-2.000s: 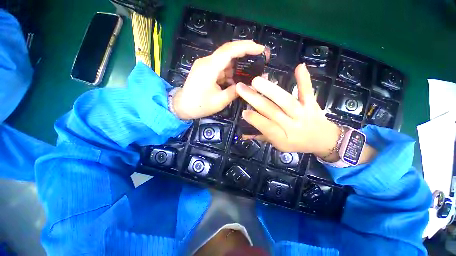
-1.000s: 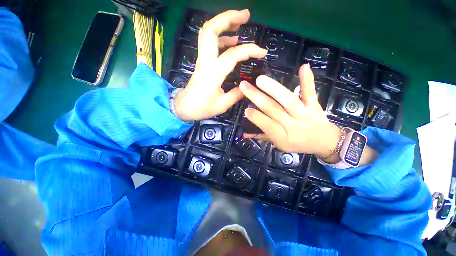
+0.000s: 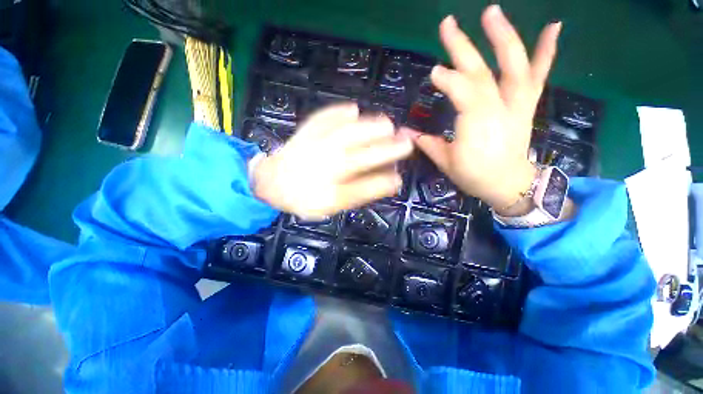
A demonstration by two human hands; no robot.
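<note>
A black smartwatch body (image 3: 425, 109) with small red text on its dark screen is between the thumb and index finger of my right hand (image 3: 493, 123); the other right fingers are spread upward. My left hand (image 3: 335, 163) is blurred, fingers pointing right, fingertips close to the watch's lower left. I see nothing held in it. Both hands are over the black blister tray (image 3: 490, 245), which holds several watch bodies, many showing a round sensor window, such as one at the lower left (image 3: 298, 262). My hands hide some pockets.
A smartphone (image 3: 134, 94) lies left of the tray. Cream and yellow strips (image 3: 203, 81) stand between them, below black cables (image 3: 181, 23). White papers (image 3: 661, 208) and loose watches (image 3: 669, 288) are at the right. Another blue sleeve (image 3: 15, 131) shows at the left edge.
The watch body has passed from my left fingers to my right thumb and index finger, a little to the right. My right hand has turned upward; my left has moved lower. The view has shifted slightly.
</note>
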